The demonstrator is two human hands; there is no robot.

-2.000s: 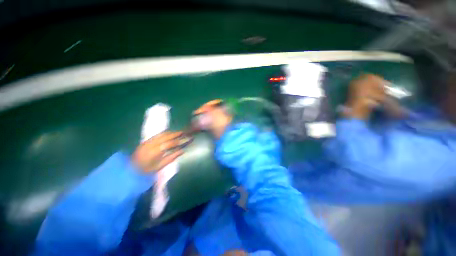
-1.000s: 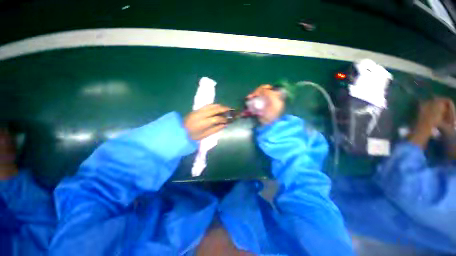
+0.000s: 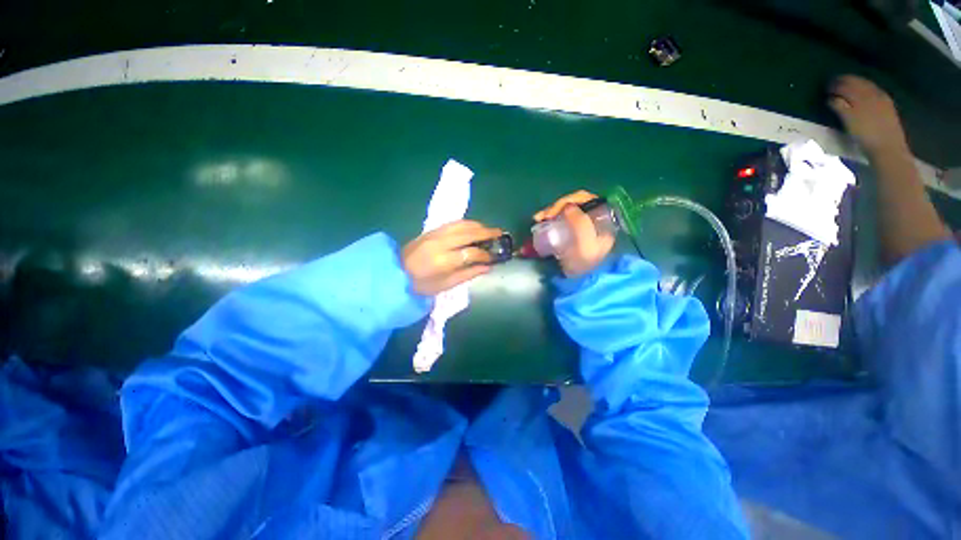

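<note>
My left hand holds a small black and silver workpiece in its fingertips, above a crumpled white strip of cloth or paper. My right hand is closed around a clear dispensing syringe with pinkish-white contents. The syringe's reddish tip points left at the workpiece; whether they touch cannot be told. A bright green adapter sits at the syringe's rear, with a clear air hose curving from it to the right.
A black controller with a red light stands right of my hands, a white crumpled wipe on top. A white strip crosses beyond. A small dark unit lies past it. Another person's arm is at the right.
The view has shifted and sharpened. The person at the right has reached an arm forward past the controller. My hands still hold the workpiece and syringe close together.
</note>
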